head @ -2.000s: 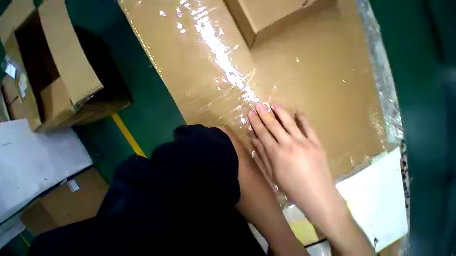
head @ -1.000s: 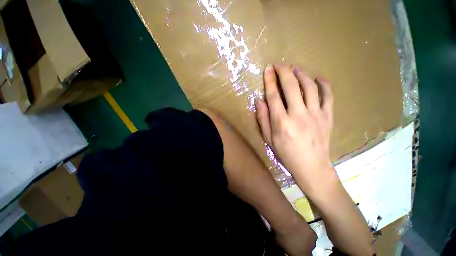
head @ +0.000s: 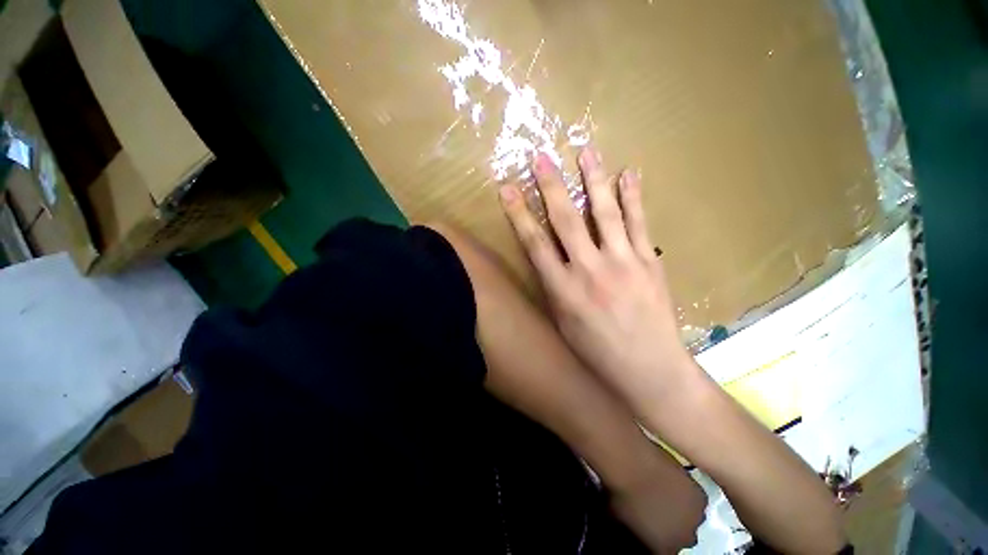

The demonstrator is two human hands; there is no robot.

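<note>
The cardboard bench cover (head: 737,141) has a glossy band of clear film (head: 520,125). My right hand (head: 596,249) reaches across my left arm and lies palm down on the cover, fingers spread, fingertips at the shiny film; its thumb is hidden. No held thing shows. A small black bit (head: 658,252) is beside its outer finger. My left hand (head: 666,520) is only partly seen at the bottom edge, beside my right forearm; its fingers are hidden.
The white board (head: 867,314) bears a yellow sheet (head: 758,399) and black strip (head: 796,424). A small red-black wire pile (head: 843,482) lies at its lower edge. An open carton (head: 163,173) stands at upper left, above a white surface (head: 87,347). Green is beyond the bench.
My right hand has moved left on the cover since one second ago, its fingers more spread. The small black bit now shows beside it. The small carton at the top has left the view since the first frame.
</note>
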